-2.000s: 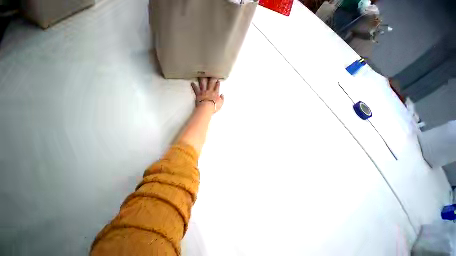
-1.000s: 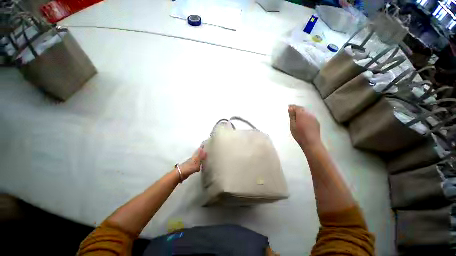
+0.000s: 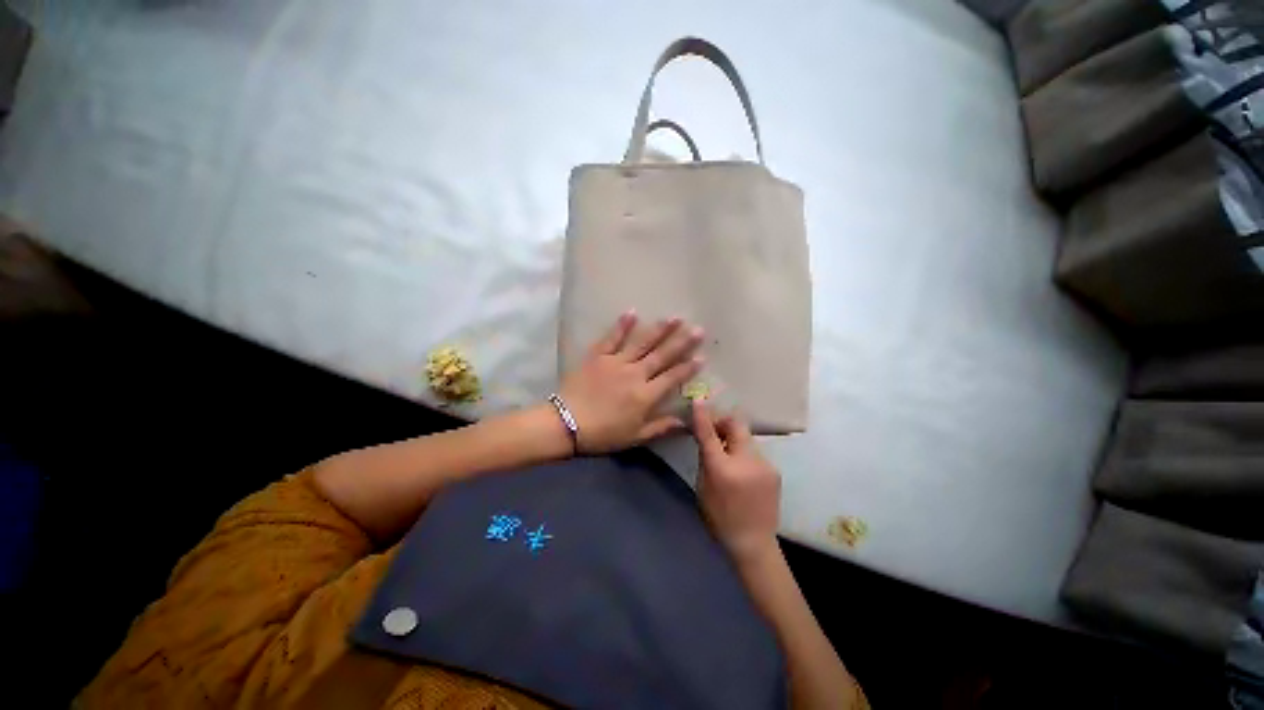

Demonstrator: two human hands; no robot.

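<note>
A beige tote bag (image 3: pixel 686 264) lies flat on the table in front of me, its handles (image 3: pixel 704 58) pointing away from me. A small piece of yellow tape (image 3: pixel 696 391) is low on its front panel. My left hand (image 3: pixel 635 386) rests flat on the bag's lower left part with fingers spread, holding nothing. My right hand (image 3: pixel 735 479) is at the bag's bottom edge, its index fingertip touching the yellow tape. Whether the fingers grip the tape cannot be told.
A yellow scrap pile (image 3: pixel 452 376) lies at the table edge left of the bag, a smaller one (image 3: pixel 848 530) to the right. Stuffed tote bags (image 3: pixel 1130 264) stand along the right side of the white tabletop (image 3: pixel 347 167). My dark apron (image 3: pixel 582 583) is against the table edge.
The tote bag has gone from upright to lying flat. My left hand has moved from its side onto its front. My right hand has come in from the right to the yellow tape.
</note>
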